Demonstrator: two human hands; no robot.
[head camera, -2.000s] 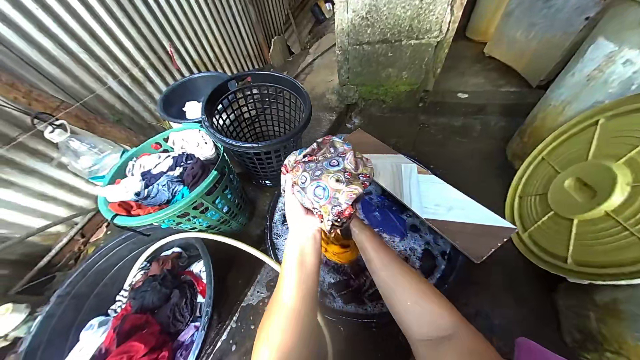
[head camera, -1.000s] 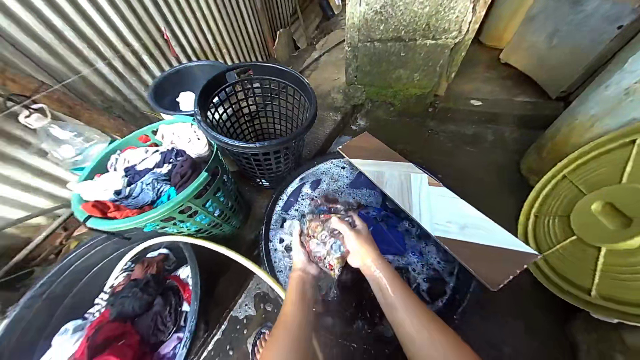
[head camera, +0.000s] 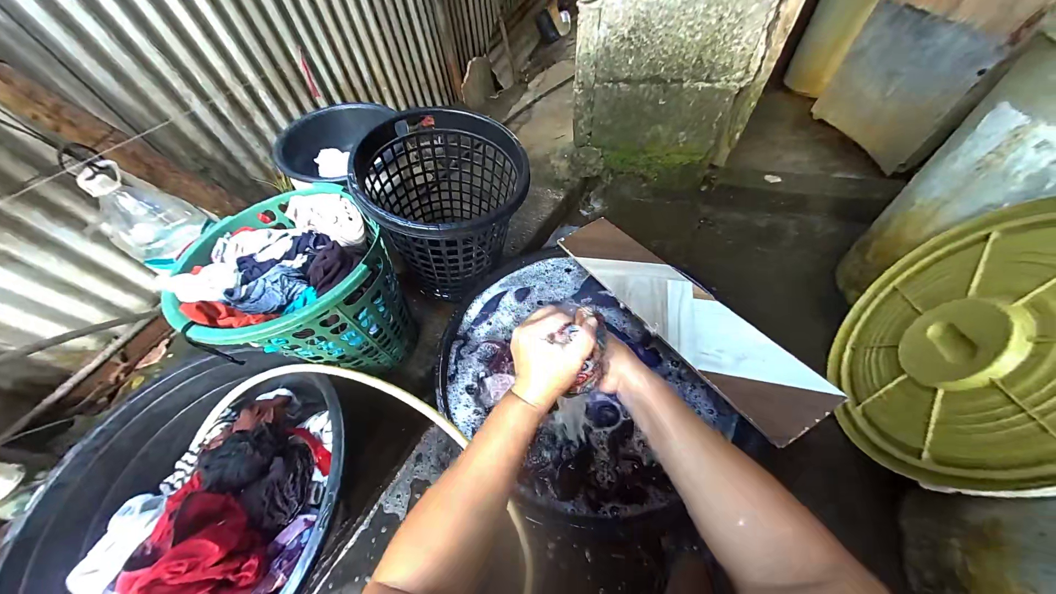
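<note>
Both of my hands are pressed together around a bunched, wet patterned cloth [head camera: 587, 373] just above the middle of a dark round tub [head camera: 448, 351] of foamy water. My left hand [head camera: 551, 351] closes over the cloth's near left side, knuckles up. On the right, my right hand [head camera: 615, 359] grips it, with most of its fingers hidden behind the cloth and my left hand. Dark clothes lie partly under the suds. A flat board [head camera: 701, 330] with brown and whitish areas rests across the tub's right side.
To the left stand a green laundry basket [head camera: 239, 334] heaped with clothes and a large black basin [head camera: 99, 462] of clothes with a hose [head camera: 371, 384] over it. Behind are a black lattice basket [head camera: 441, 223] and a dark tub [head camera: 289, 148]. A yellow-green lid [head camera: 949, 346] is at right.
My hands lowered the patterned cloth from above the tub to the foamy water, and now hold it squeezed smaller between them, slightly above the surface.
</note>
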